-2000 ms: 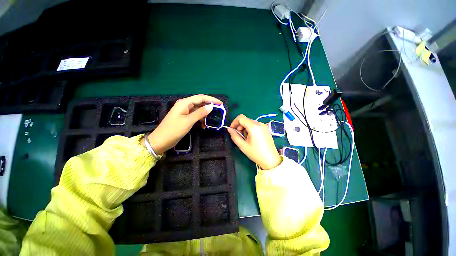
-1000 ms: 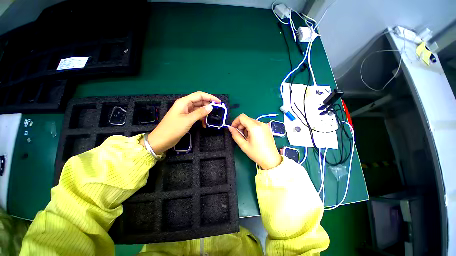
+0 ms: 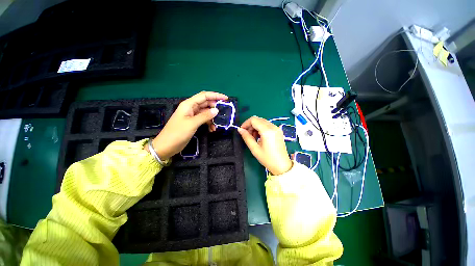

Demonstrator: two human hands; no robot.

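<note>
My left hand [image 3: 188, 120] holds a smartwatch unit [image 3: 224, 114] with a dark glass and a pale purple rim, raised over the upper right of the foam tray [image 3: 204, 202]. My right hand [image 3: 264, 140] pinches the thin white charging cable [image 3: 235, 127] between thumb and fingertips. The cable's end meets the watch unit's lower right edge; whether it is fixed there cannot be told. Other watch units sit in tray pockets: one at the upper left [image 3: 122, 120], a dark one beside it [image 3: 153, 118], and one below my left hand [image 3: 191, 148].
Two watch units [image 3: 288, 132] [image 3: 302, 160] lie by white cables right of my right hand. A white sheet [image 3: 312, 122] bears tangled cables and a black plug [image 3: 345, 102]. Black trays [image 3: 112, 65] with a paper label [image 3: 74, 65] lie back left. White adapters [image 3: 317, 34] stand back right.
The watch unit and my left fingertips have moved slightly up. My right fingertips have shifted slightly up with the cable end, which stays at the unit's lower edge.
</note>
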